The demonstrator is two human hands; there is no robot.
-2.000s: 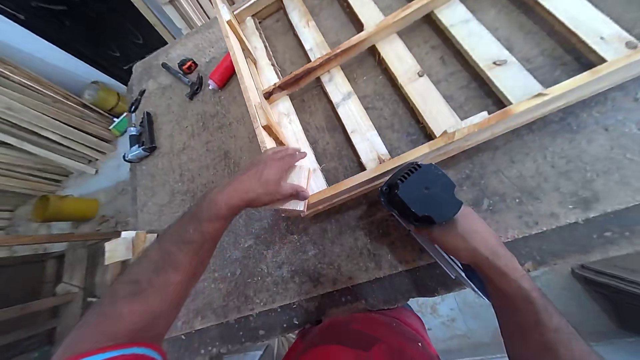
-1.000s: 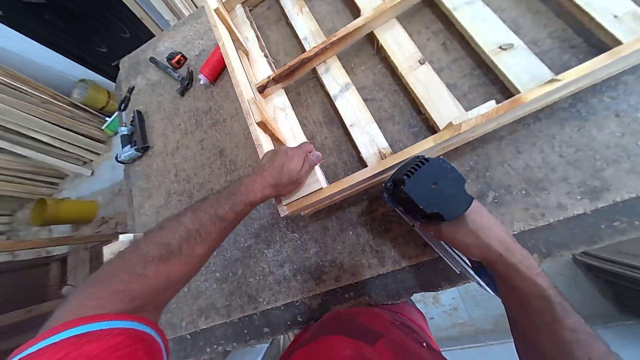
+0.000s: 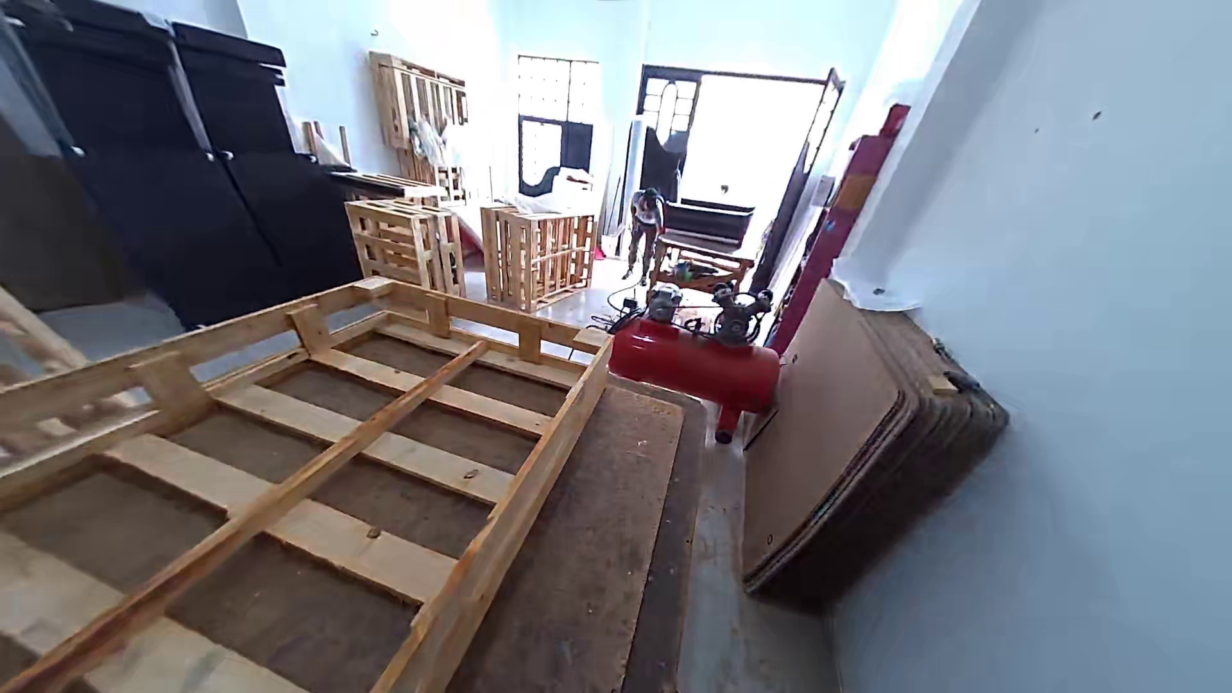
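Neither of my hands shows in the head view now, nor does the black-topped power tool. A wooden slatted frame (image 3: 539, 481) fills the lower left, lying on a brown workbench (image 3: 602, 520). Pale slats (image 3: 433, 462) cross it, and a long narrow batten (image 3: 318, 478) lies lengthwise over them. Short wooden blocks (image 3: 309, 327) join the upper and lower rails on the far and left sides.
Right of the bench stands a red air compressor (image 3: 693, 361); nearer, brown boards (image 3: 818, 433) lean against the wall. Slatted wooden crates (image 3: 541, 255) stand beyond the frame. Another person (image 3: 646, 231) bends beside a far table (image 3: 707, 252). Black cabinets (image 3: 192, 164) line the left.
The view has swung up and away to the room. My left hand, which rested on the frame's corner, and my right hand with the black-topped power tool have left the view.
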